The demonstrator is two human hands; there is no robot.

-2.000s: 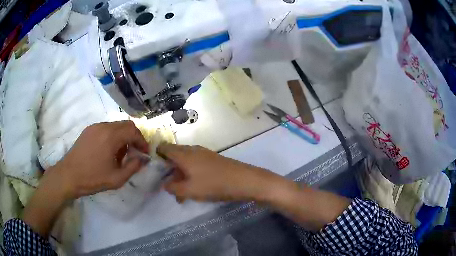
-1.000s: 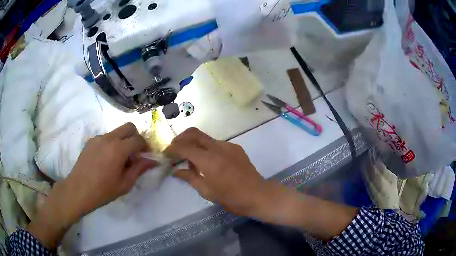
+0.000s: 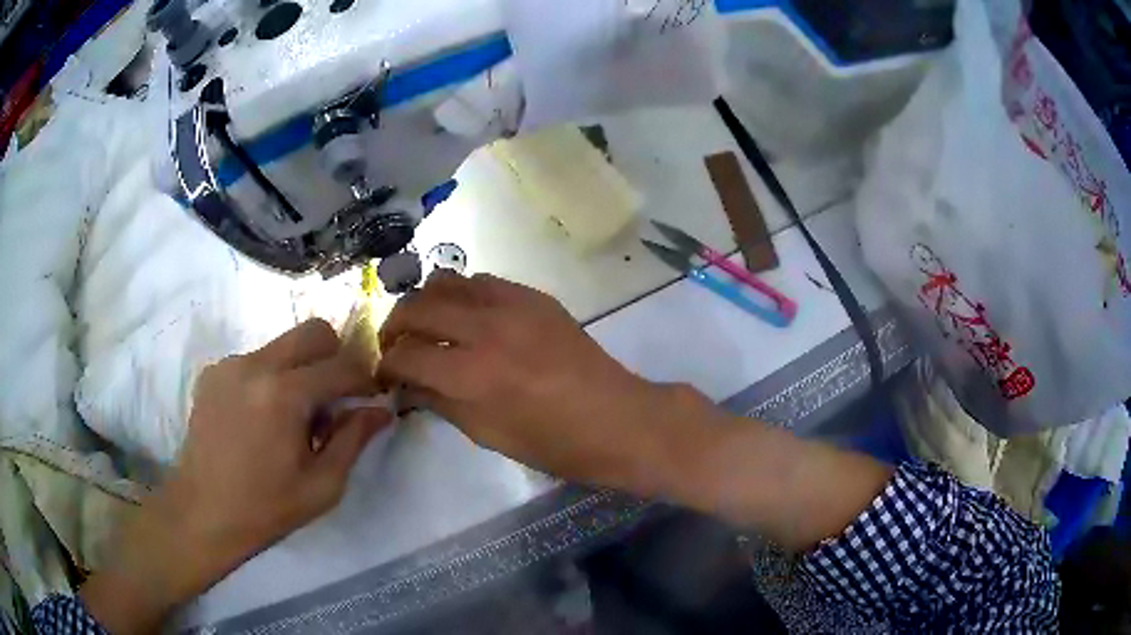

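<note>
A bulky white padded garment [image 3: 149, 273] fills the left of the table. A small pale yellow band of cloth [image 3: 365, 310] runs from under the needle area of the sewing machine [image 3: 360, 236] towards me. My left hand [image 3: 267, 428] pinches a whitish edge of the cloth below the needle. My right hand [image 3: 496, 360] has its fingertips on the same cloth, right beside the left fingertips. The fingers hide most of the held part. A round dark grey block [image 3: 401, 272] sits beside the foot, above my right hand.
A pale yellow pad [image 3: 568, 186], snips with pink and blue handles [image 3: 732, 275], a brown strip [image 3: 742, 211] and a black strap [image 3: 800, 230] lie right of the needle. A white plastic bag [image 3: 980, 248] hangs at the right. The grey ruler-marked table edge [image 3: 546, 515] runs in front.
My right hand has moved up nearer the grey block, its fingers now closer together over the cloth. The machine head sits further up and left in view.
</note>
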